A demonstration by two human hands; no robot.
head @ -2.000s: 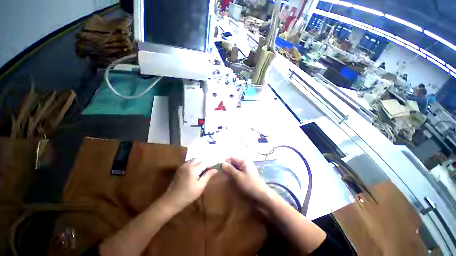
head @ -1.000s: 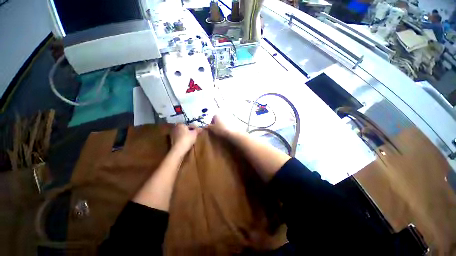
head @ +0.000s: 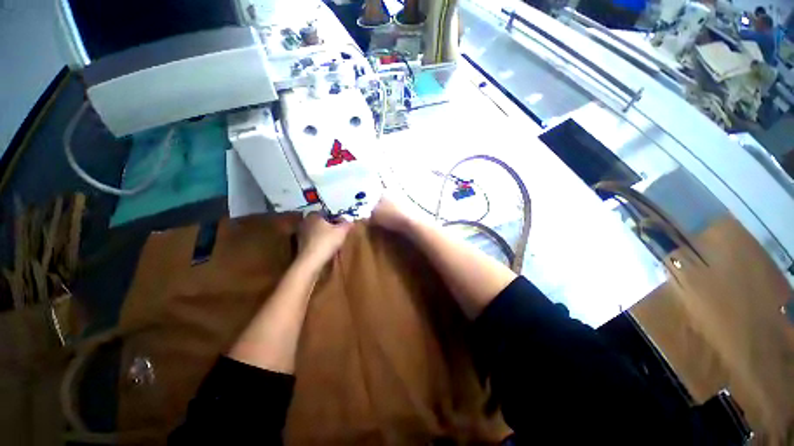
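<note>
A large brown bag body [head: 366, 340] lies in front of me and its top edge reaches the white sewing machine head [head: 335, 148] with the red three-diamond logo. My left hand [head: 320, 237] pinches the top edge just below the head. My right hand [head: 389, 218] is at the same edge just right of the head, its fingertips partly hidden. The needle area is small and mostly hidden by the head and my fingers. A dark label [head: 205, 242] is on the bag's upper left. A brown strap loop [head: 525, 218] stands on the right of the machine.
A screen box [head: 183, 83] with a pale hose [head: 83, 165] stands at upper left over a teal cloth [head: 165, 179]. Red and blue snips [head: 463, 188] lie right of the head. Another brown bag [head: 723, 322] lies at right. Brown straps [head: 43, 248] are bunched at far left.
Since the first earlier frame, both hands and the bag edge have moved forward to the machine head. The view has shifted closer. Over the last second the hands have hardly moved.
</note>
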